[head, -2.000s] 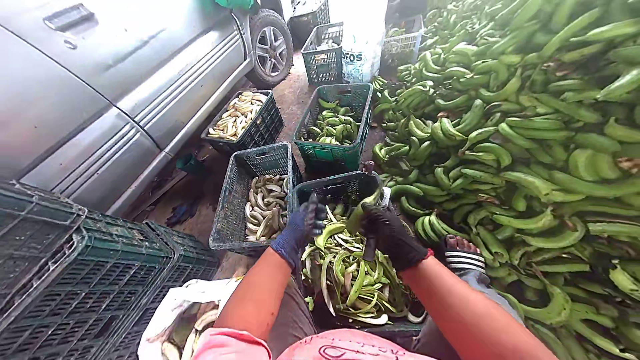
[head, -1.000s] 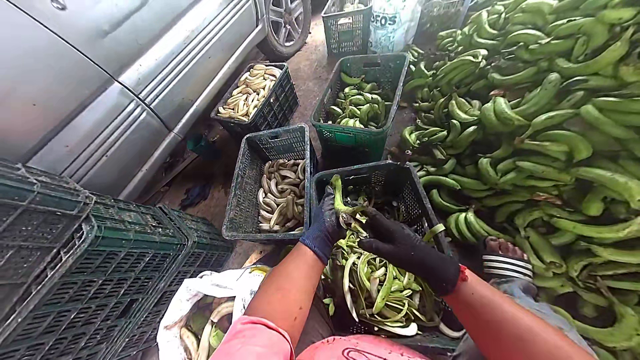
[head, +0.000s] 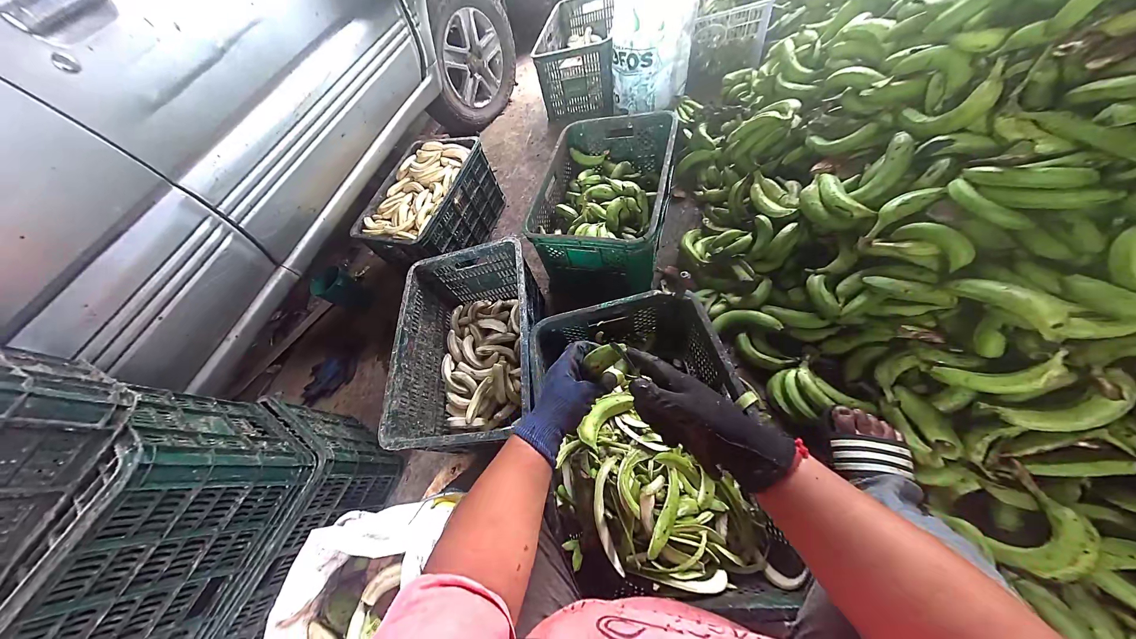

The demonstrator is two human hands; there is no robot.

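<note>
My left hand (head: 568,390), in a blue knitted glove with dark fingers, grips a green plantain (head: 605,359) above a dark plastic crate (head: 612,311). My right hand (head: 701,417), in a black glove, has its fingers at the near side of that plantain; whether it holds a tool is hidden. Green and pale plantain peels (head: 661,506) heap up in the crate below both hands. Just left of it, peeled plantains (head: 486,359) lie in another dark crate (head: 413,382).
Green plantains (head: 976,257) cover the floor at right. Beyond stand a green crate (head: 581,253) of green fruit and a crate of pale peeled fruit (head: 417,191). A silver vehicle (head: 177,177) is at left, stacked crates (head: 204,479) and a white sack (head: 355,541) at near left.
The plantain that stood up from my left hand a second ago is now low between both hands. My right hand's fingers have come up beside it.
</note>
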